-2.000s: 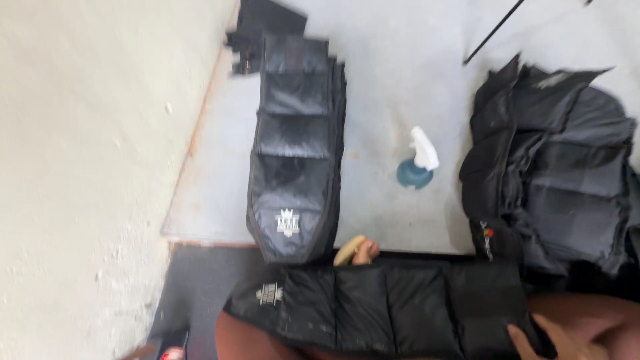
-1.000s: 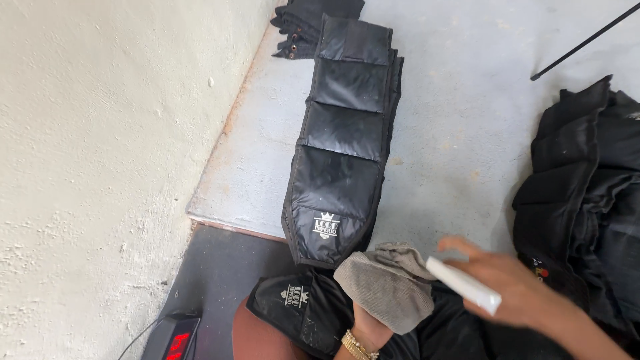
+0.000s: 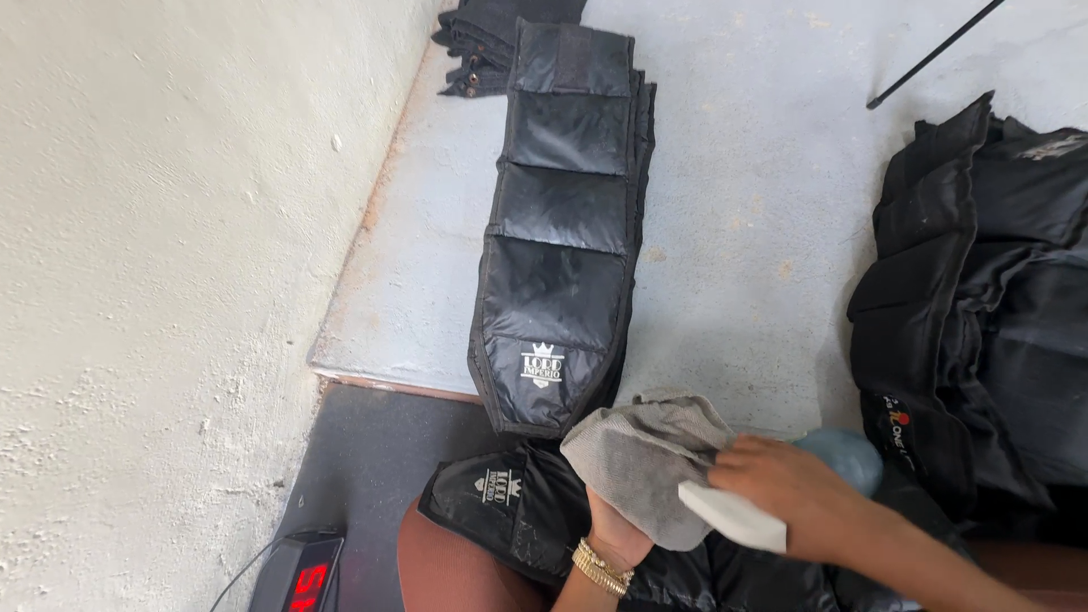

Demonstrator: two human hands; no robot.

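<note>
My left hand (image 3: 619, 529), with gold-coloured bracelets at the wrist, holds up a grey cloth (image 3: 642, 463) from below. My right hand (image 3: 765, 484) grips a spray bottle; its white spray head (image 3: 735, 517) is against the cloth's right side, and its bluish body (image 3: 841, 459) shows behind the hand. Beneath both hands a black quilted padded strip (image 3: 476, 493) with a white crown logo lies across my lap, partly hidden by the cloth. Just beyond it, a stack of similar black padded strips (image 3: 557, 289) lies lengthwise on the floor.
Black padded pieces (image 3: 1011, 323) are heaped at right. Folded dark fabric with metal eyelets (image 3: 476, 51) lies behind the stack. A rough wall (image 3: 170, 255) stands at left, with a red-lit digital display (image 3: 308, 582) near its foot. A thin black rod (image 3: 935, 55) is at upper right.
The spray bottle stood on the floor two seconds ago and is now in my right hand, which has left the strip on my lap. My left hand has brought the cloth up over the strip.
</note>
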